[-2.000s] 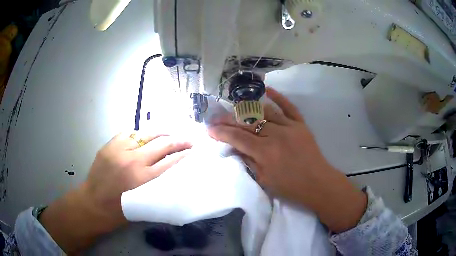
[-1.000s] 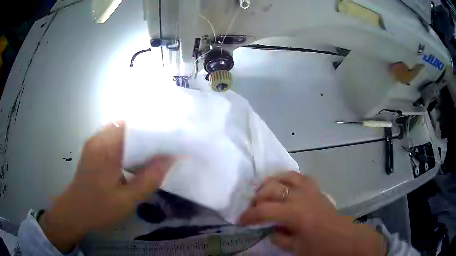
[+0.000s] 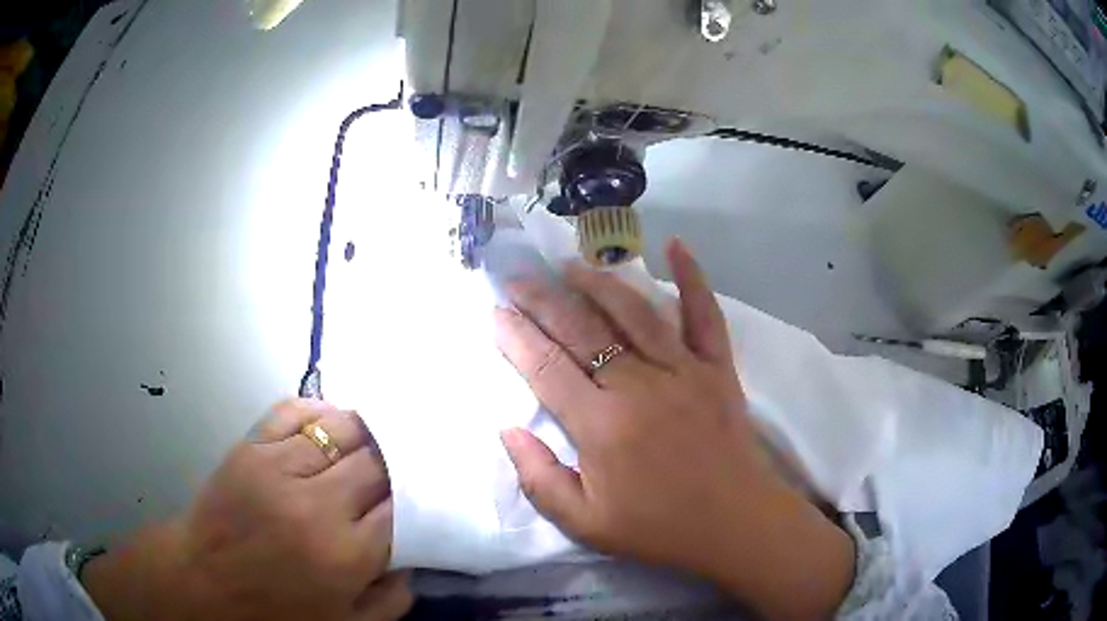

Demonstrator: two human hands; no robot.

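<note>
The white garment piece [image 3: 455,485] lies flat on the machine table, with its upper part by the presser foot [image 3: 471,231] in the lamp glare. My left hand [image 3: 297,503] is closed on the cloth's left edge at the lower left. My right hand [image 3: 643,406] lies palm down on the cloth, right of and below the foot, fingers spread and gripping nothing. The cloth spreads out to the right beneath my right wrist. The needle cannot be told in the glare.
The machine head [image 3: 801,61] spans the top. The tension dial [image 3: 608,233] hangs just above my right fingers. A white-handled awl [image 3: 953,348] lies at the right, near the cloth. A dark seam line [image 3: 325,243] marks the table at left.
The cloth has turned and now reaches further right. My right hand has moved from the front edge up beside the foot. My left hand has lowered and closed on the cloth's edge.
</note>
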